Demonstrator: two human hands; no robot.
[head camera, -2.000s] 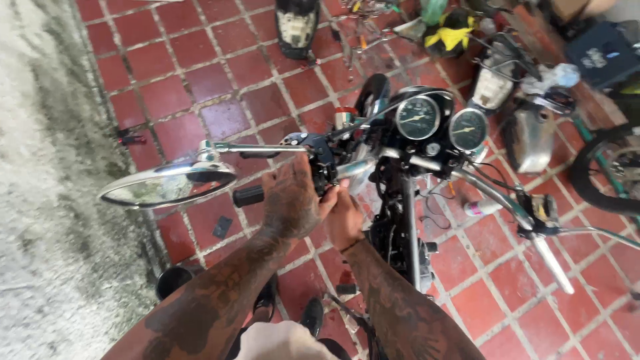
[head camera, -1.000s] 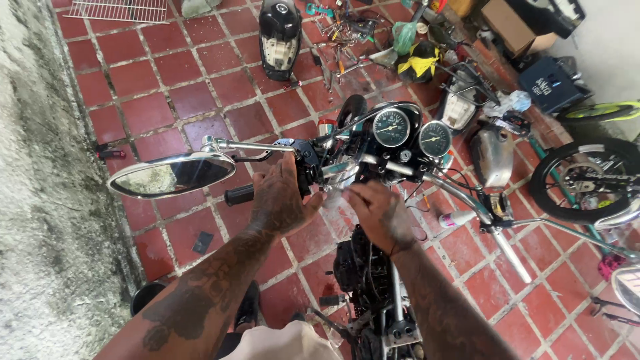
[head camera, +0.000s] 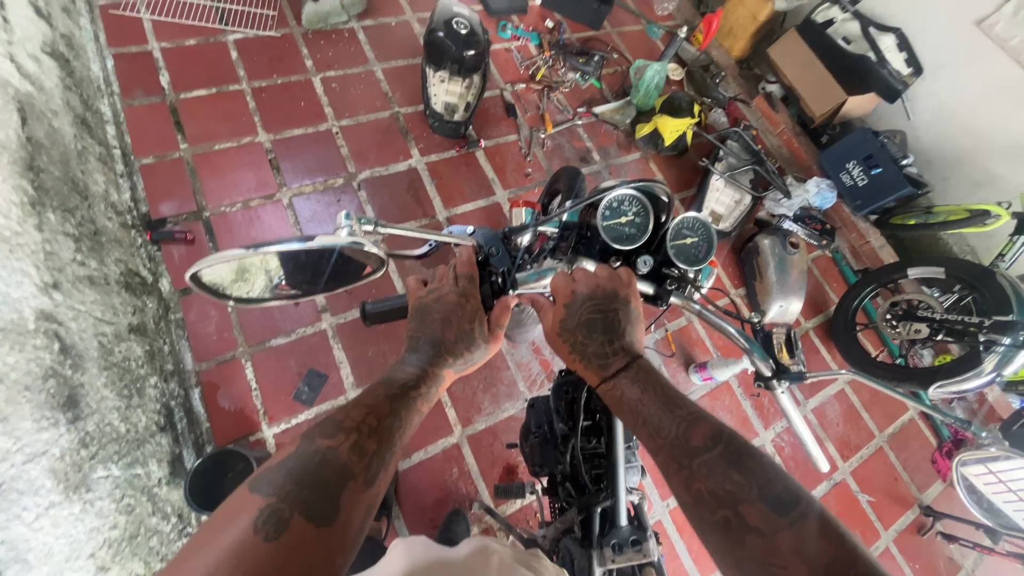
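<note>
A partly stripped motorcycle stands below me. My left hand lies around the left end of its chrome handlebar, beside the black rubber grip and against the black switch housing. Closed fingers of my right hand rest at the bar's middle, just behind the gauges; whether they hold a tool is hidden. The thumbs point toward each other. An oval chrome mirror reaches out to the left. Ahead of my right hand sit the left gauge and the right gauge.
A rough wall runs along the left. On the tiled floor lie a motorcycle seat, scattered hand tools, a bare metal fuel tank and a spray bottle. A wheel is at the right, a black bucket lower left.
My right hand has moved from low beside the left hand to the top of the bar's middle, and its fingers have closed. My left hand stays by the switch housing.
</note>
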